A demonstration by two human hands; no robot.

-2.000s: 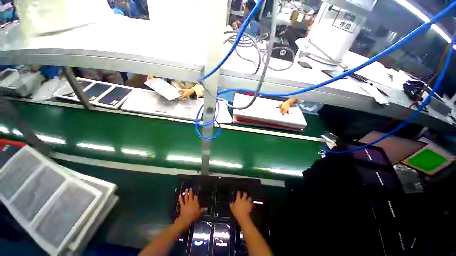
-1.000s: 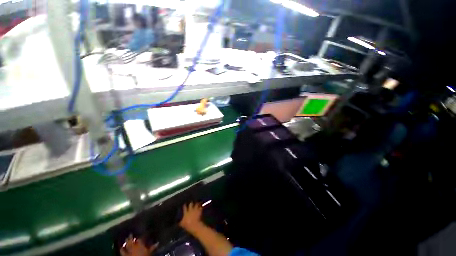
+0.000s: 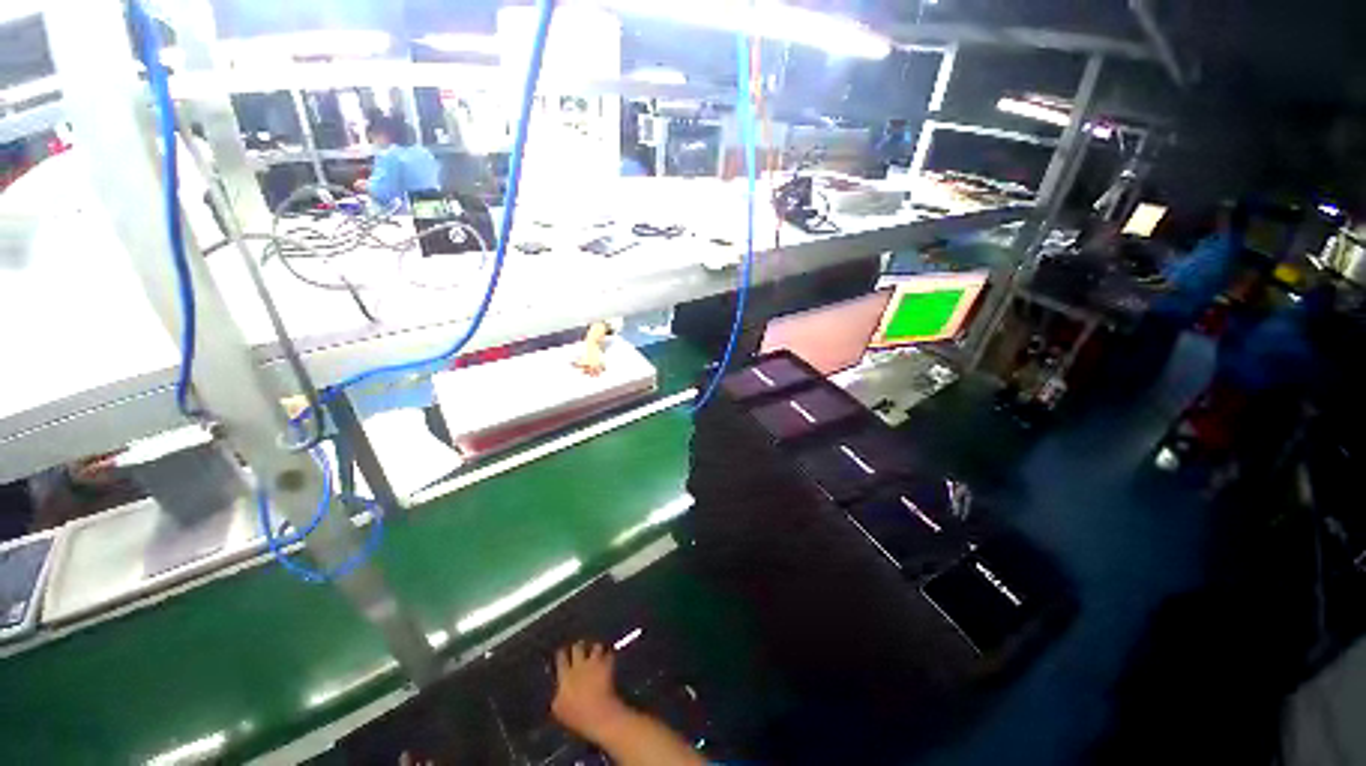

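Note:
A black phone tray point(image 3: 517, 703) lies low in the view, dark and hard to make out, with a short white lit line near its right end. My right hand point(image 3: 587, 691) rests on it from above, fingers slightly apart; no lifted object shows in it. My left hand point(image 3: 415, 760) is nearly all cut off by the bottom edge; only a bit of finger shows, so its hold is hidden.
A tall dark stack of black trays point(image 3: 749, 524) stands to the right, with several phones point(image 3: 899, 516) on top. Beyond the green conveyor belt point(image 3: 524, 524) are white trays point(image 3: 539, 397) with another person's hand. Blue hoses point(image 3: 510, 210) hang from the frame; a green-lit monitor point(image 3: 924, 311) stands behind.
The view has swung right, bringing the stack's phones and the aisle into sight. My right hand stays on the tray; my left hand has slid almost out at the bottom edge.

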